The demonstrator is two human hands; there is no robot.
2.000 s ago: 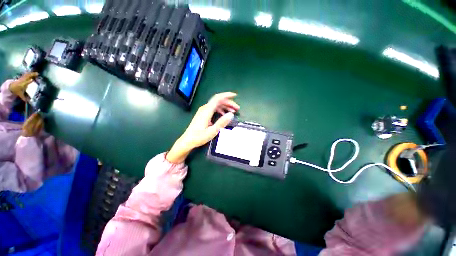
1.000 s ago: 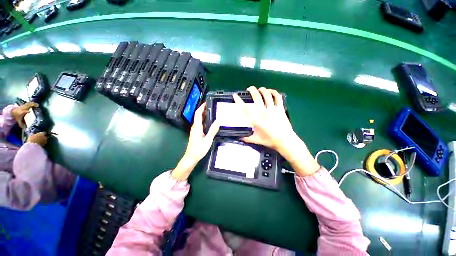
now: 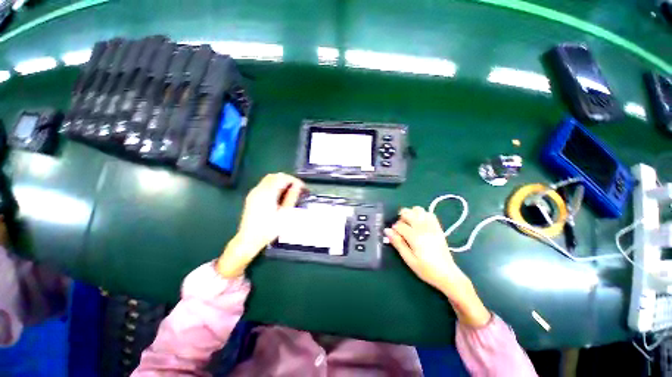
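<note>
A dark grey handheld device [image 3: 324,258] with a white screen and round keypad lies nearest me. My left hand [image 3: 269,210] holds its left end, fingers over the upper left corner. My right hand [image 3: 420,239] pinches the white cable's plug at the device's right side; whether it is fully plugged in is hidden by my fingers. A second handheld device [image 3: 341,149], also with a lit white screen, lies flat just beyond the first. The white cable [image 3: 501,219] loops off to the right behind my right hand.
A row of dark units [image 3: 147,103] stands on edge at left. At right are a clear and metal item [image 3: 499,169], a yellow ring [image 3: 517,202], a blue handheld device [image 3: 589,163], a dark unit [image 3: 583,79] and a white power strip [image 3: 646,250]. A blue crate [image 3: 85,331] is lower left.
The second device, held in both hands a second ago, now lies beyond the first. My left hand moved down to the near device and my right hand moved to the cable plug.
</note>
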